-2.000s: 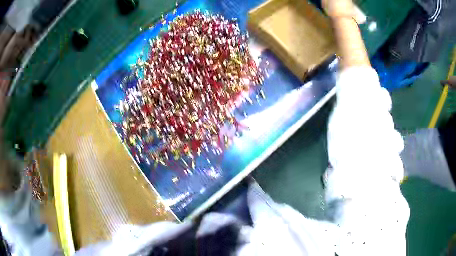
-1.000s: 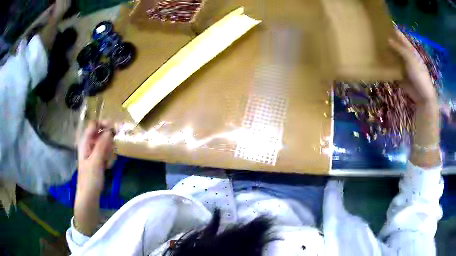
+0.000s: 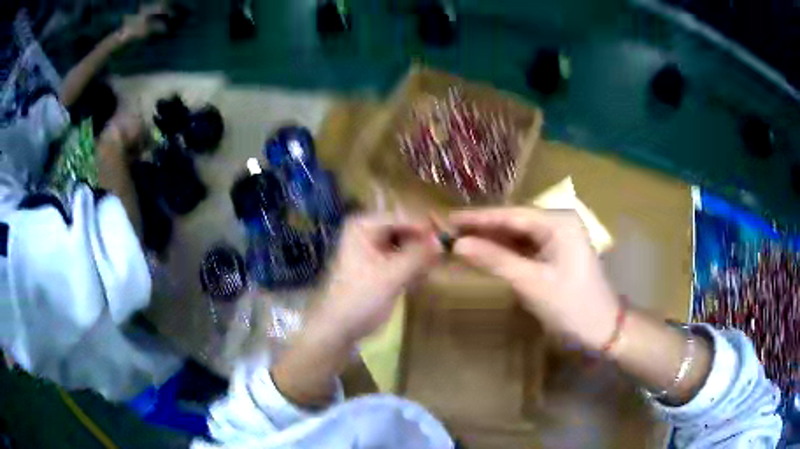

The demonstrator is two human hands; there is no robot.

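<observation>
My left hand (image 3: 373, 267) and my right hand (image 3: 535, 263) meet at the middle of the view, fingertips close together. Between them is a small dark component (image 3: 446, 238) with a bit of red, blurred. Both hands' fingertips pinch it. An empty-looking brown cardboard tray (image 3: 465, 342) lies below the hands. A brown parts box (image 3: 528, 158) filled with red-wired parts (image 3: 460, 145) stands just beyond the hands.
Black and blue round housings (image 3: 294, 210) cluster at left. A pale yellow strip (image 3: 575, 210) lies partly behind my right hand. Another red-wired pile (image 3: 754, 298) is at far right. A green belt (image 3: 605, 96) with black units runs across the back. A neighbour's white sleeve (image 3: 79, 263) is at left.
The view has shifted left. My hands have come together at the centre around the small component. The tray, earlier beside my right hand, now lies below both hands.
</observation>
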